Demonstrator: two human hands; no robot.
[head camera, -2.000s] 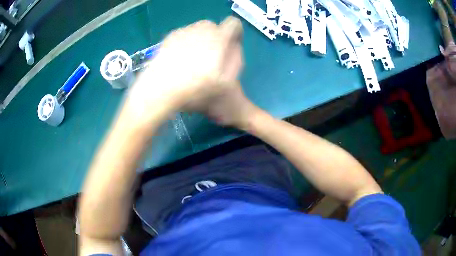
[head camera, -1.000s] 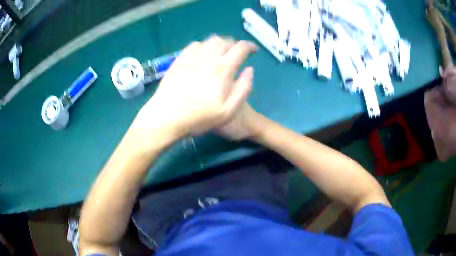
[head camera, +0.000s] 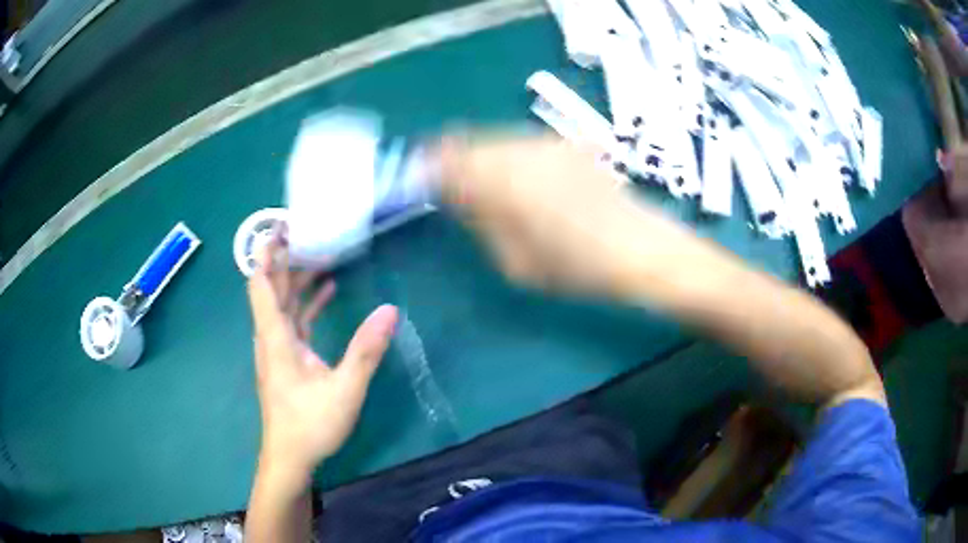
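A blurred fan unit (head camera: 333, 189) with a white head is held above the table, its blue-filled handle end in my right hand (head camera: 510, 196), which is blurred too. My left hand (head camera: 308, 382) is below the fan head, palm up, thumb and fingers apart, holding nothing. A second fan unit lies on the green table behind it, its white ring (head camera: 253, 239) partly hidden by my left fingertips and the held fan. Another fan unit (head camera: 115, 331) with an open blue handle lies at the left.
A large pile of handle covers (head camera: 711, 95) lies at the upper right. A strip of clear tape (head camera: 421, 366) is stuck near the table's front. A curved pale edging (head camera: 212, 127) borders a dark belt behind. Part of another person's arm (head camera: 939, 239) shows at the right edge.
My hands were together over the table; now they are apart. My right hand has a fan unit raised, and my left hand has moved down, open. The view has shifted.
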